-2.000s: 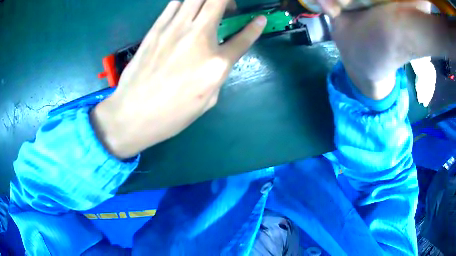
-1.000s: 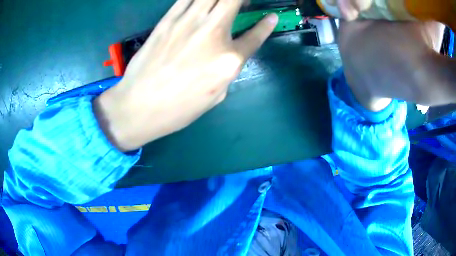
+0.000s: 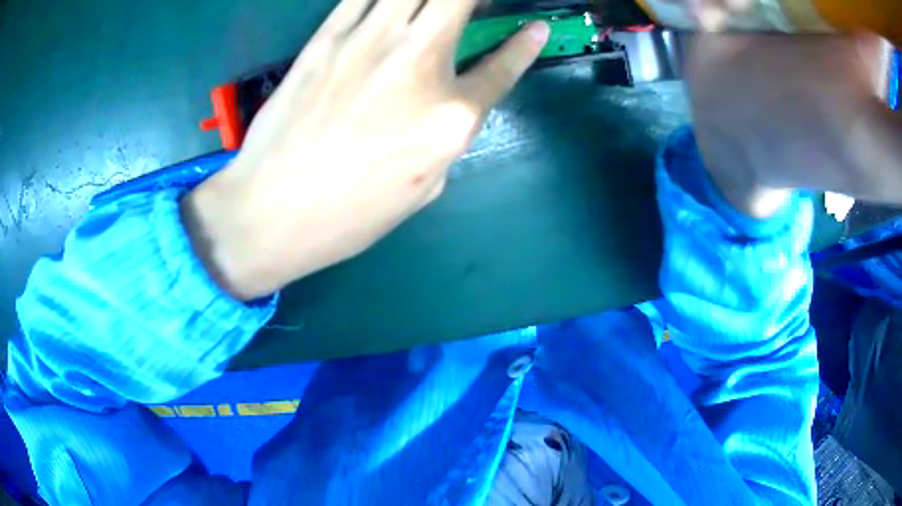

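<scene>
A long black housing (image 3: 615, 69) lies at the top of the view with a green circuit board (image 3: 569, 38) inside. A red end piece (image 3: 228, 116) shows at its left end, red wires (image 3: 633, 29) at its right. My left hand (image 3: 346, 148) lies over the housing, thumb on the board; its fingertips are cut off by the top edge. My right hand (image 3: 781, 109), partly blurred and cut off, is shut on the orange-yellow electric screwdriver (image 3: 851, 16) at the top right. The screwdriver's dark nose points left above the housing's right end; its bit tip is not visible.
The dark green bench mat (image 3: 475, 267) has its front edge close to my blue coat. A small white item (image 3: 838, 206) lies right of my right wrist. Dark blue and grey shapes, unclear, show at the right edge. A yellow line (image 3: 223, 409) crosses the blue floor below.
Since two seconds ago, my hands and the housing sit slightly further right in view. The screwdriver has shifted right, and the white item now shows less. My left thumb remains on the board.
</scene>
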